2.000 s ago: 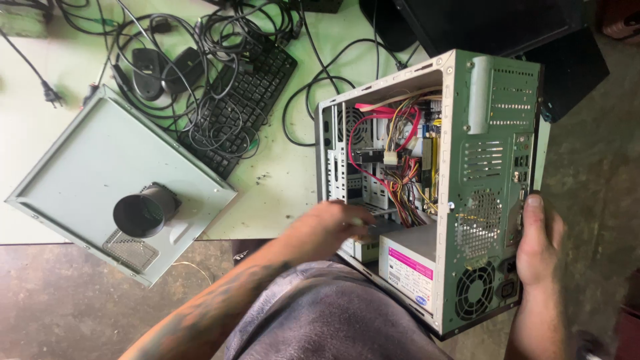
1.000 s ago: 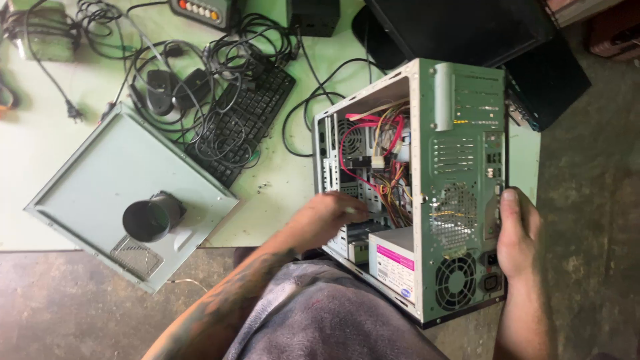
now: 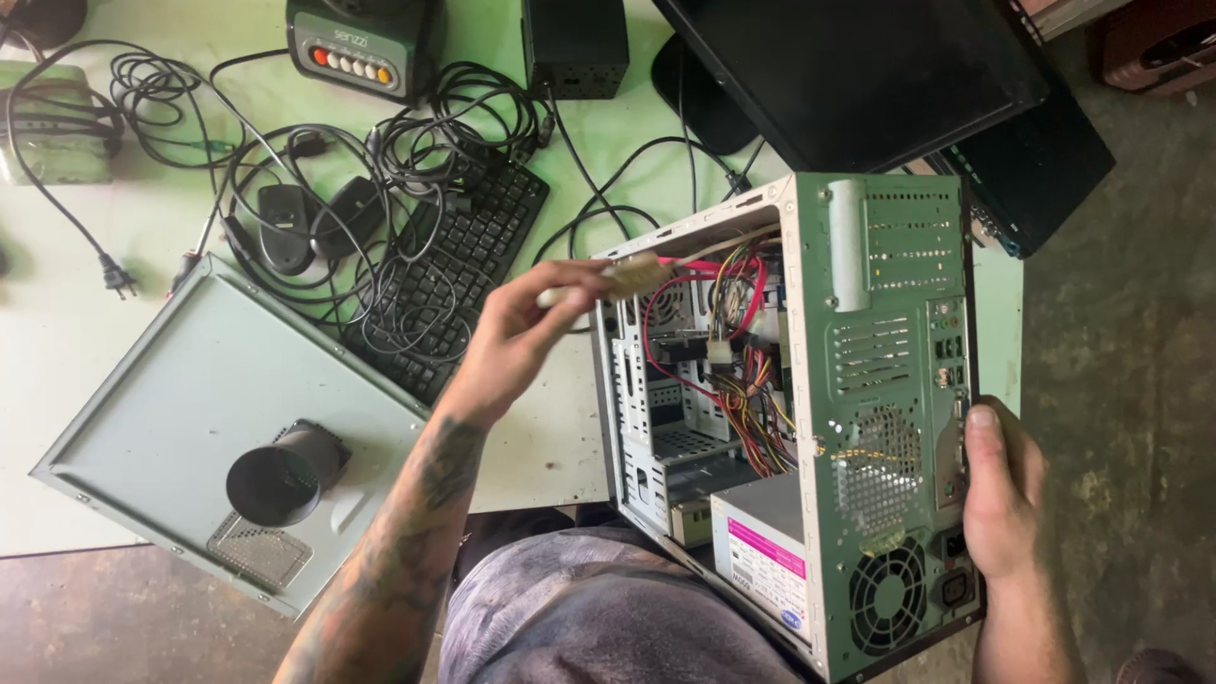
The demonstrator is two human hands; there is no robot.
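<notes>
An open computer tower case (image 3: 803, 427) stands tilted at the table's front edge, its rear panel facing right. Inside it are a power supply (image 3: 760, 560), bundled colored wires (image 3: 750, 380) and red cables. My left hand (image 3: 537, 323) pinches the pale handle of a small brush (image 3: 635, 275), whose bristles are at the case's upper open edge. With the thumb on the rear panel, my right hand (image 3: 1002, 484) grips the right edge of the case; its fingers are partly hidden. The detached side panel (image 3: 190, 380), with a black round duct (image 3: 285, 475), lies left of my left arm.
A black keyboard (image 3: 475, 228) lies behind under tangled cables (image 3: 332, 171). Further back are a black device with colored buttons (image 3: 351, 66), a black box (image 3: 576, 47) and a black monitor (image 3: 855, 76). The side panel overhangs the table's front edge; concrete floor shows beyond.
My left hand has risen from inside the case to its upper edge, where the brush now shows. My right hand still holds the case. The view has shifted.
</notes>
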